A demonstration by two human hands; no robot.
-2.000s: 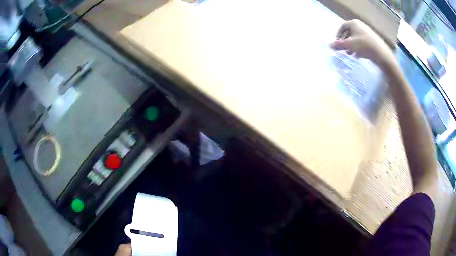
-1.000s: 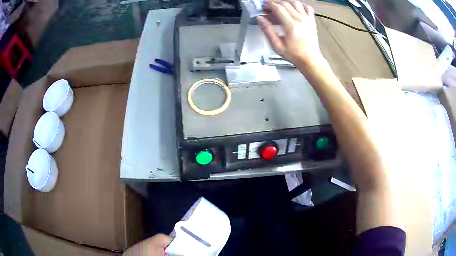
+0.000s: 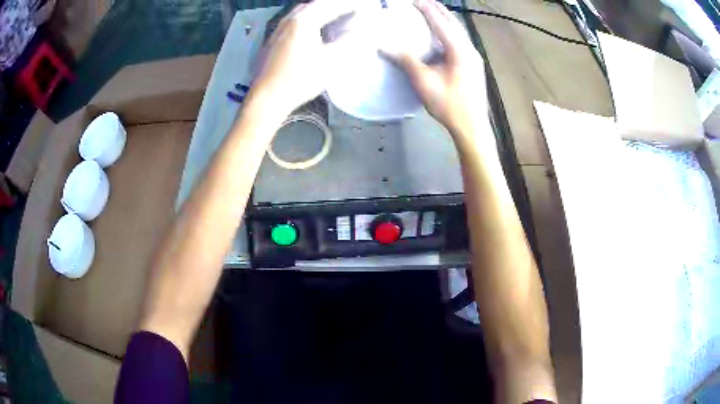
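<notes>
A glossy white housing is over the middle of the bench press plate and hides the fixture. My left hand is on its left side and my right hand is on its right side, thumb across the white surface. Both hands hold it; glare blurs the left fingers. The front panel has a green button at left and a red button at centre. The right green button is hidden behind my right forearm.
A thin yellowish ring lies on the plate near my left wrist. Blue-handled pliers lie left of the press. The left carton holds three white housings. A right carton holds clear plastic; a pale sheet lies beside it.
My left hand has brought the housing from low in front of the press up onto the plate area. My right hand has moved from the fixture onto the housing's right side. The view has shifted slightly.
</notes>
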